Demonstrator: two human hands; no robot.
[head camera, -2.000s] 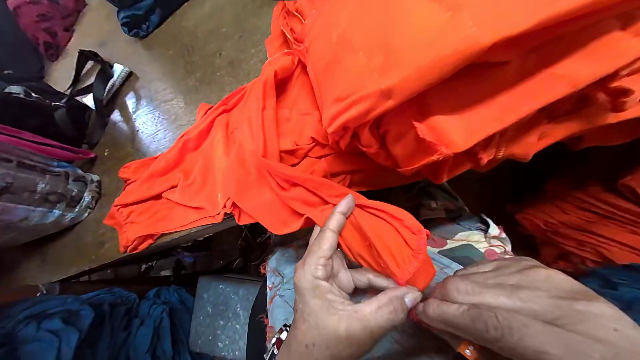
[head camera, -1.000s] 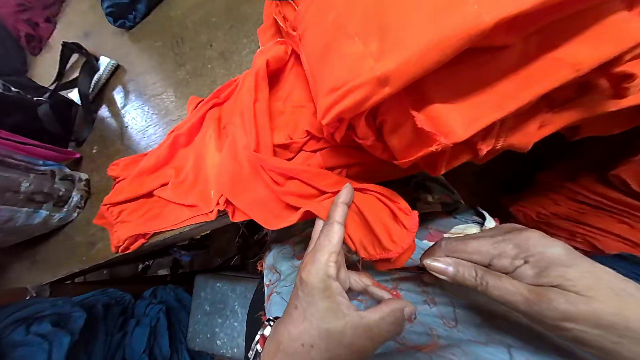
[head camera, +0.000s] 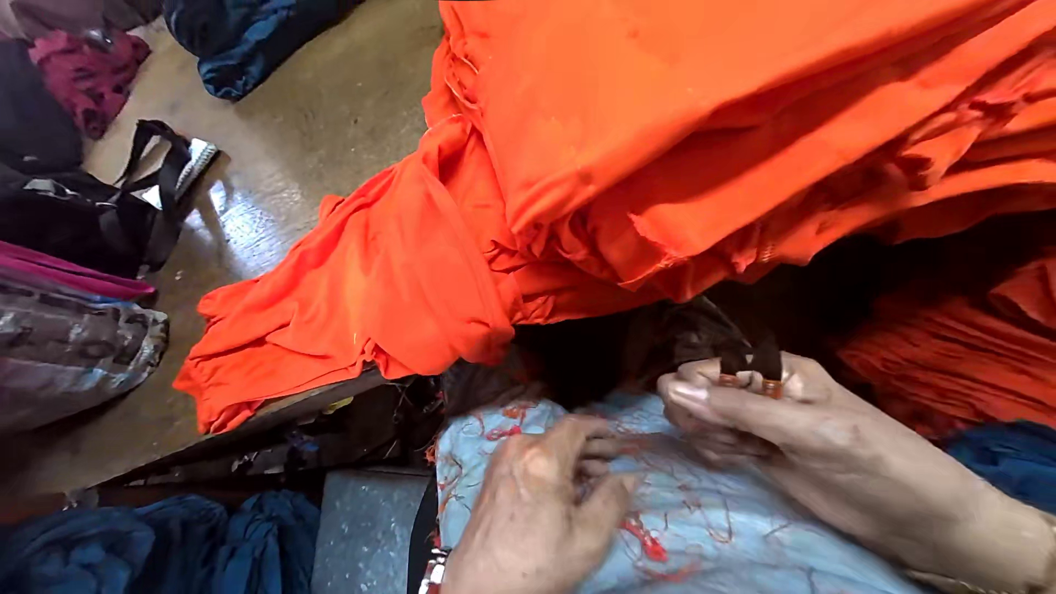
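Observation:
My left hand (head camera: 540, 507), its fingers loosely bent and nothing visible in it, is over the light blue cloth (head camera: 685, 528) on my lap, which is strewn with red and orange thread scraps. To its right, my right hand (head camera: 759, 421) grips a small dark object (head camera: 751, 363) with copper-coloured parts; its exact kind is unclear. Beyond both hands, an orange fabric piece (head camera: 396, 272) lies bunched over the table edge, apart from my fingers. It adjoins a large heap of orange fabric (head camera: 701, 107). The lower fingers of my right hand are blurred.
The brown tabletop (head camera: 355, 91) bears a black strapped bag (head camera: 91, 210), a plastic bag (head camera: 74, 355) and dark blue cloth (head camera: 247, 41). Below are more blue cloth (head camera: 165, 544) and a grey panel (head camera: 371, 528). Orange folded fabric (head camera: 932, 355) sits low at right.
The orange fabric end that was at my left hand now lies folded back on the table edge. My left hand has lowered onto the lap area, and the small dark object now shows in my right hand.

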